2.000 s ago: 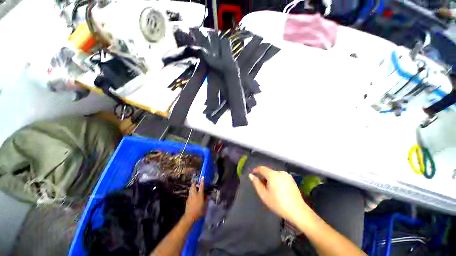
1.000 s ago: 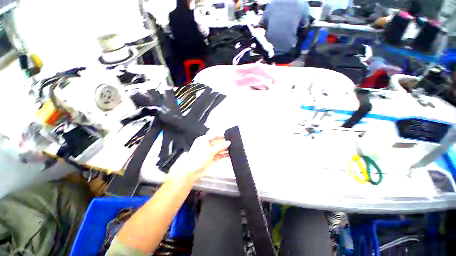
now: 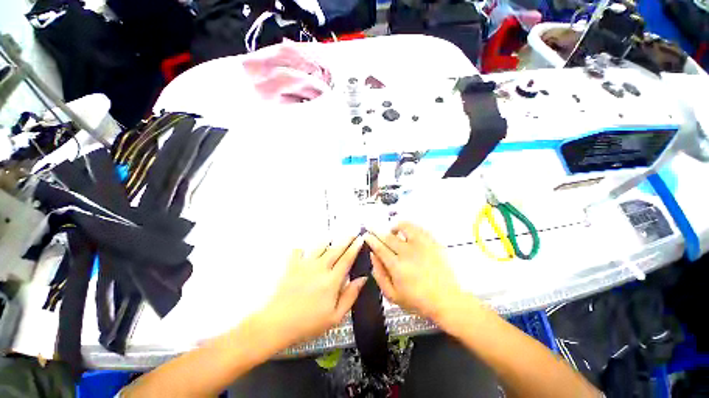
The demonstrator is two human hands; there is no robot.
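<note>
A black fabric strip (image 3: 368, 315) runs from just in front of the sewing machine's needle area (image 3: 373, 194) over the table's front edge towards my lap. My left hand (image 3: 319, 284) lies on the strip's left side and my right hand (image 3: 408, 268) on its right side. The fingertips of both hands meet on the strip's far end, pressing it flat by the presser foot. Whether the strip's end is under the foot is hidden by glare and fingers. The white machine head with a blue stripe (image 3: 529, 146) stands behind and to the right.
Snips with yellow and green handles (image 3: 509, 232) lie right of the needle. A pile of black strips (image 3: 140, 233) lies at the table's left, some with white or gold lines. A black cloth band (image 3: 483, 124) drapes over the machine head. A pink cloth (image 3: 288, 71) lies behind.
My left hand has moved right with the strip to the needle area. My right hand, out of view a second ago, is now on the strip. The view has turned towards the machine.
</note>
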